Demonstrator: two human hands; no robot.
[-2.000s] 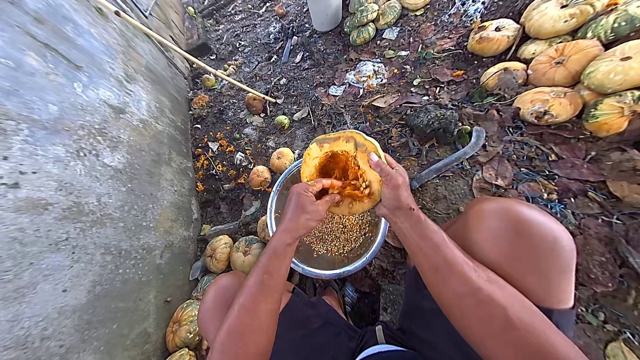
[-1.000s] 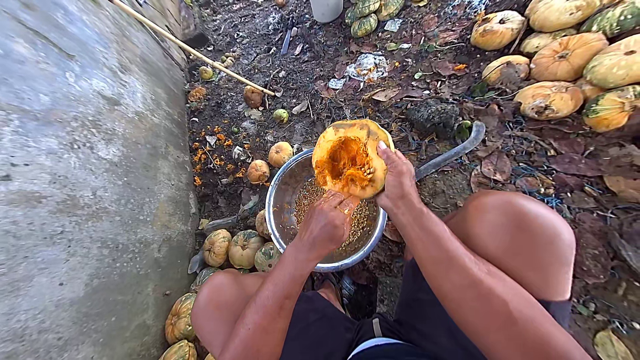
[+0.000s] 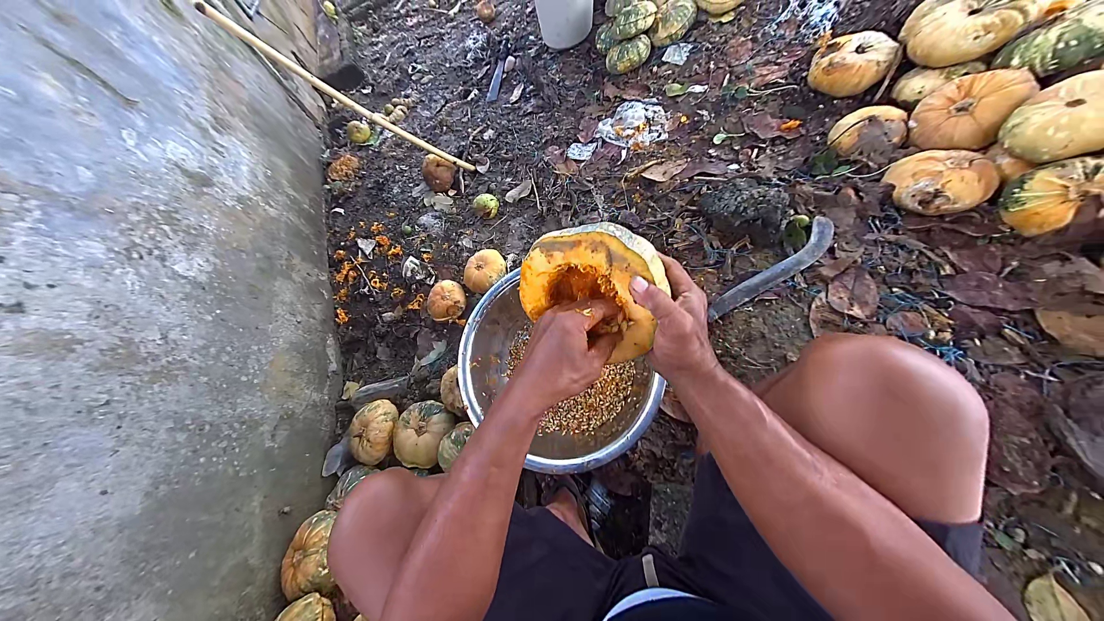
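Note:
A cut pumpkin half (image 3: 552,267) with orange flesh is tilted above a round metal basin (image 3: 479,345), its hollow facing me. On its right side my right hand (image 3: 677,323) grips the rind, thumb on the cut face. The fingers of my left hand (image 3: 565,349) reach into the hollow among pulp and seeds; the fingertips are partly hidden, so whether they pinch anything does not show. Many pale seeds (image 3: 591,405) lie in the bottom of the basin, below both hands.
A concrete wall (image 3: 172,345) runs along the left, with small pumpkins (image 3: 423,434) at its foot. Right of the basin lies a curved blade (image 3: 772,272). A pumpkin pile (image 3: 975,108) is at upper right, a bamboo pole (image 3: 336,90) at upper left, a pale container (image 3: 565,21) at the top.
My left hand has moved from below the pumpkin's opening up into its hollow. The pumpkin half, still in my right hand, has turned and tilted somewhat.

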